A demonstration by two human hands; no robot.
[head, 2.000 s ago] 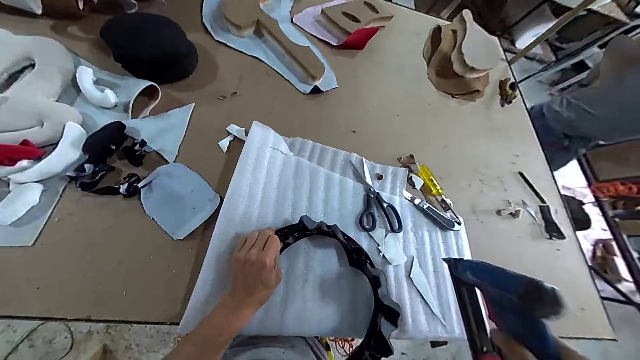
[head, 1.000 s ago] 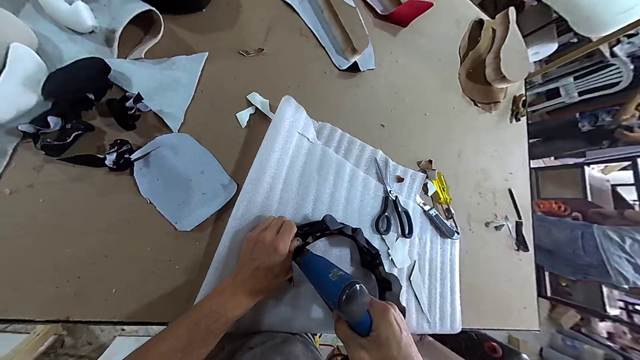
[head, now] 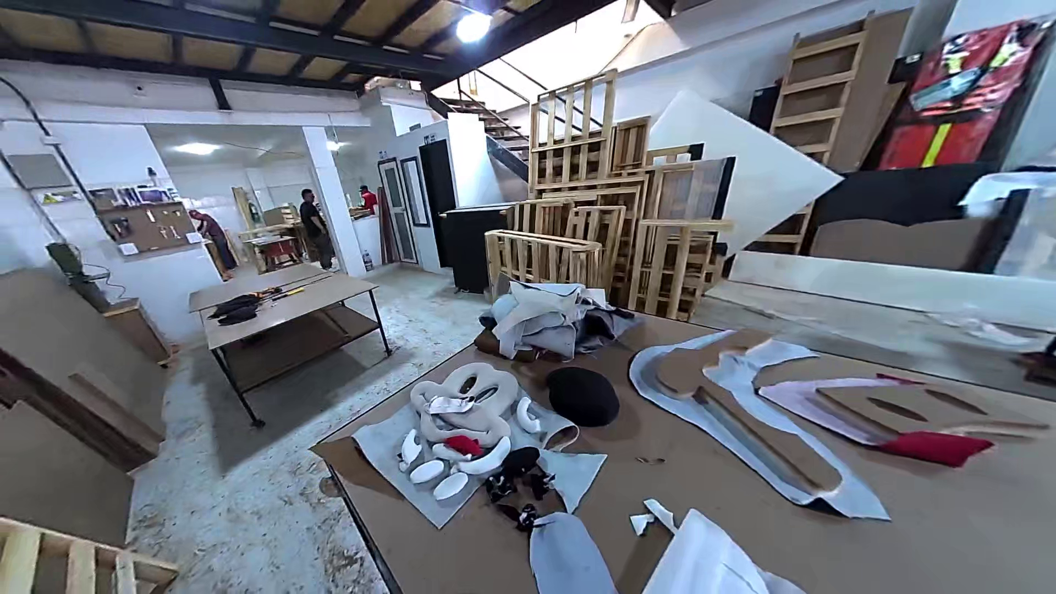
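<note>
Neither my left hand nor my right hand shows in the head view now, so what they hold is hidden. At the bottom edge lies a corner of a white foam sheet [head: 711, 554]. Left of it is a grey fabric piece [head: 569, 554], with black fabric scraps [head: 518, 487] above. Cream padded shapes [head: 464, 404] and white oval pieces [head: 450, 486] rest on grey fabric. A black rounded pad [head: 582, 397] lies to their right. Farther right, a long brown cut-out [head: 771, 433] lies on light blue fabric [head: 862, 497].
A heap of fabric offcuts [head: 551, 320] sits at the worktable's [head: 660, 462] far edge. Brown board shapes [head: 907, 410] and red fabric [head: 936, 446] lie at right. Beyond stand a second table [head: 285, 299], wooden frames [head: 569, 239] and, farther off, a person [head: 315, 227] and others.
The view has swung up and to the left, across the room. Both hands, the blue tool, the black ruffled ring and the scissors have left the frame.
</note>
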